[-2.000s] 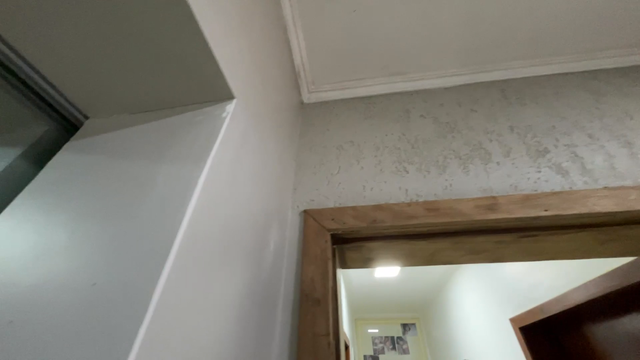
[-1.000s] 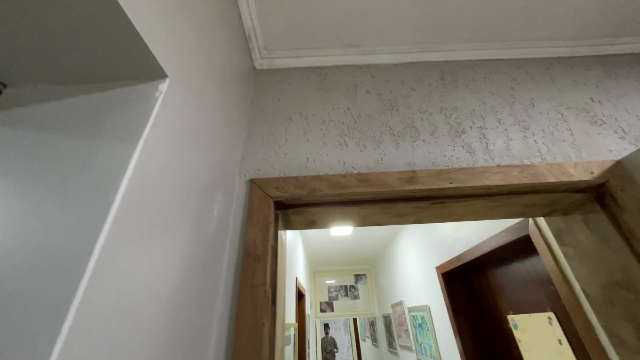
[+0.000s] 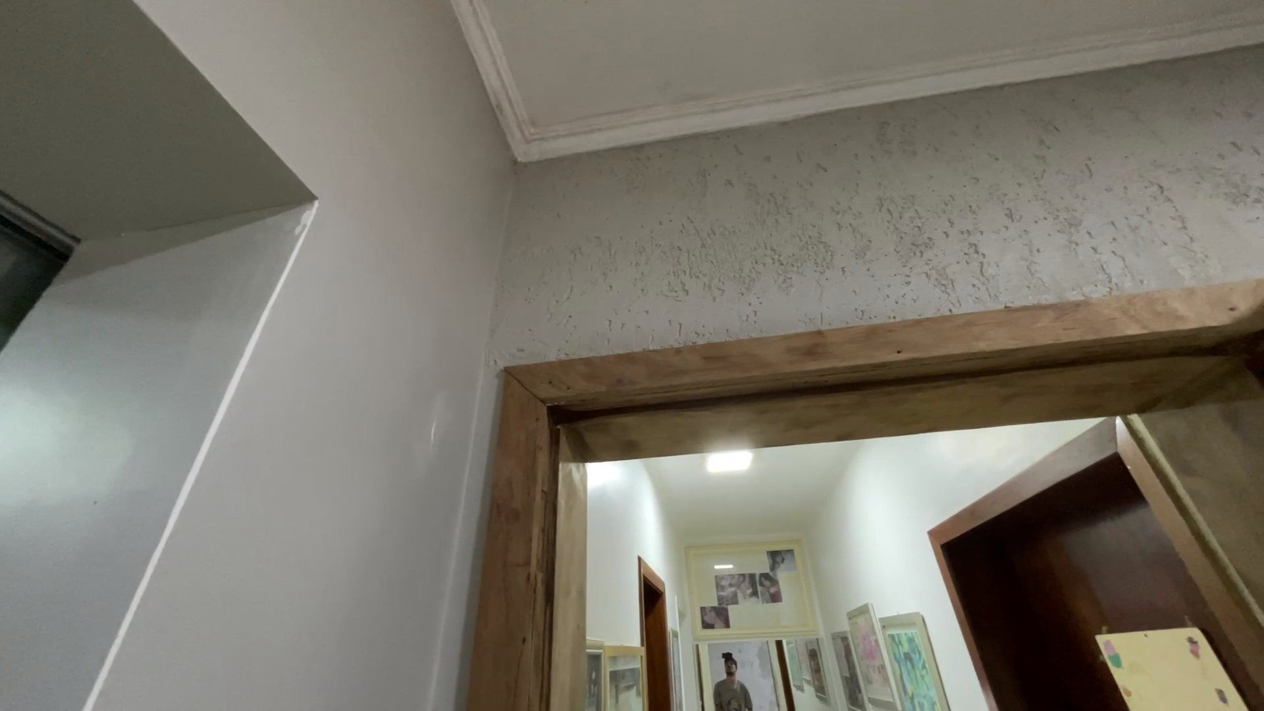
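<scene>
Neither my left hand nor my right hand shows in the head view. A wooden door frame [image 3: 889, 341] fills the lower right, its upper left corner near the middle of the view. Above it runs a grey textured plaster wall [image 3: 790, 237], which meets a white ceiling moulding [image 3: 691, 123]. To the left stands a smooth light wall [image 3: 365, 326] with a recess [image 3: 178, 395] cut into it.
Through the doorway lies a hallway with a lit ceiling lamp [image 3: 729, 461], framed pictures [image 3: 913, 657] and a dark wooden door [image 3: 1076, 563]. At its far end a person [image 3: 731, 681] appears, in a mirror or a picture; I cannot tell which.
The view has shifted, and more of the hallway shows than two seconds ago. No hand has come into sight.
</scene>
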